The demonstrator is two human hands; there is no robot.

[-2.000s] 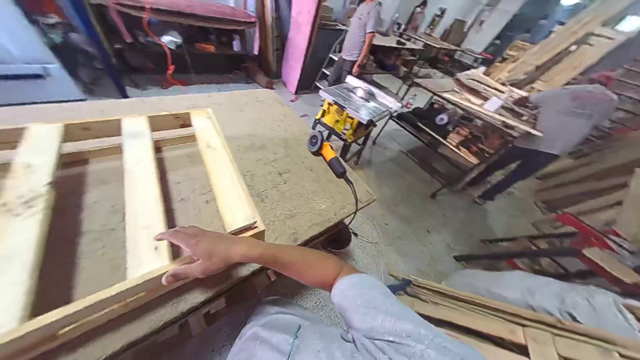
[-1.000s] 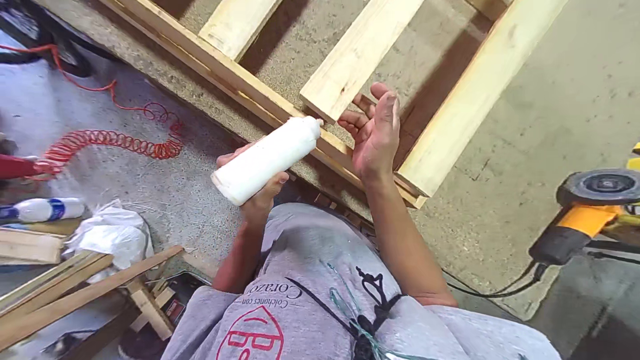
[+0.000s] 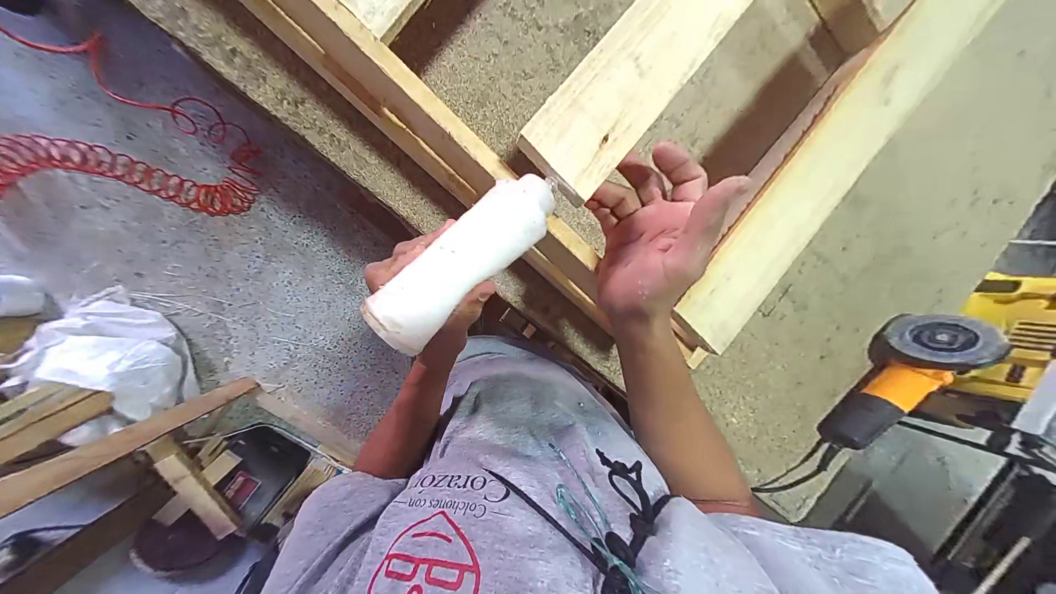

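A white plastic bottle (image 3: 462,260) lies tilted in my left hand (image 3: 425,285), its narrow tip up against the cut end of a wooden slat (image 3: 635,99). My right hand (image 3: 652,235) is palm up just right of that end, with some fingertips at or partly behind the slat's edge and the thumb free. Whether those fingers bear the slat cannot be told. The slat's end lies over the near rail (image 3: 412,95) of a wooden frame. A wide end board (image 3: 833,181) of the frame runs to the right of my right hand.
The frame rests on a worktable (image 3: 932,190). An angle grinder (image 3: 899,379) with an orange and black body is at the table's right edge, beside a yellow machine (image 3: 1019,330). On the left are a red coiled hose (image 3: 132,169), a white sack (image 3: 124,355) and wood offcuts (image 3: 124,445).
My right hand, on the frame's near rail two seconds ago, is now by the slat's end. The bottle's tip has come against the slat's end since one second ago. The view has swung down.
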